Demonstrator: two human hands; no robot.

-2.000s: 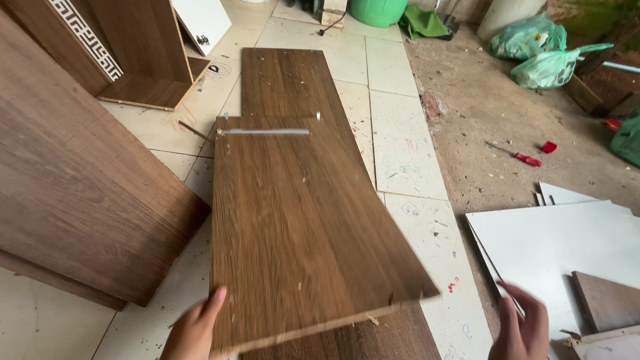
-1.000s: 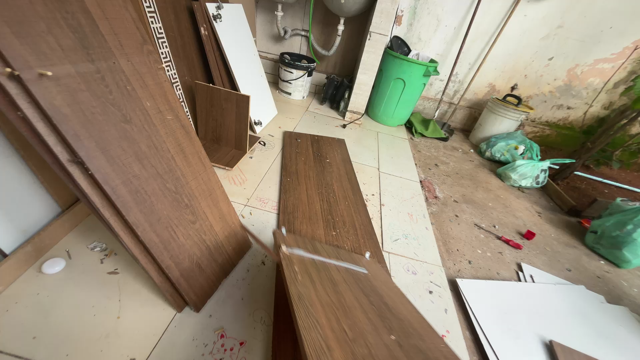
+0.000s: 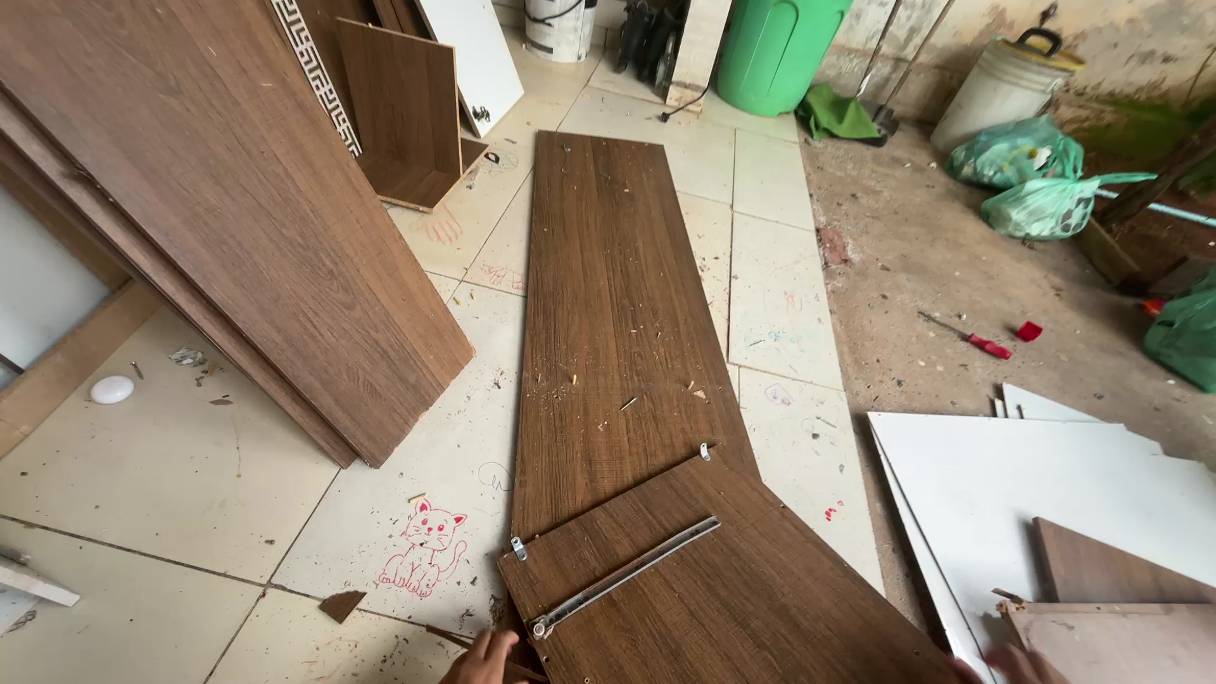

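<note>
A brown wood-grain panel (image 3: 750,579) with a metal drawer runner (image 3: 627,577) and small metal brackets lies at the bottom, its far end over a long brown board (image 3: 617,313) on the floor. Beside the panel's left edge is my left hand (image 3: 486,657), fingers apart; whether it touches the edge I cannot tell. My right hand (image 3: 1016,665) is blurred and mostly cut off at the bottom, near the panel's right side and the white panels. Dowels and chips are scattered on the long board.
Large brown boards (image 3: 256,228) lean at the left. White panels (image 3: 1026,475) are stacked at the right, with a red-handled screwdriver (image 3: 988,344) beyond. A small brown cabinet piece (image 3: 404,114), a green bin (image 3: 779,52), a bucket (image 3: 1007,90) and green bags (image 3: 1040,204) stand farther back.
The panel with the runner has turned, its far end now angled across the long board's near end. My hands, out of view one second ago, are back at the bottom edge.
</note>
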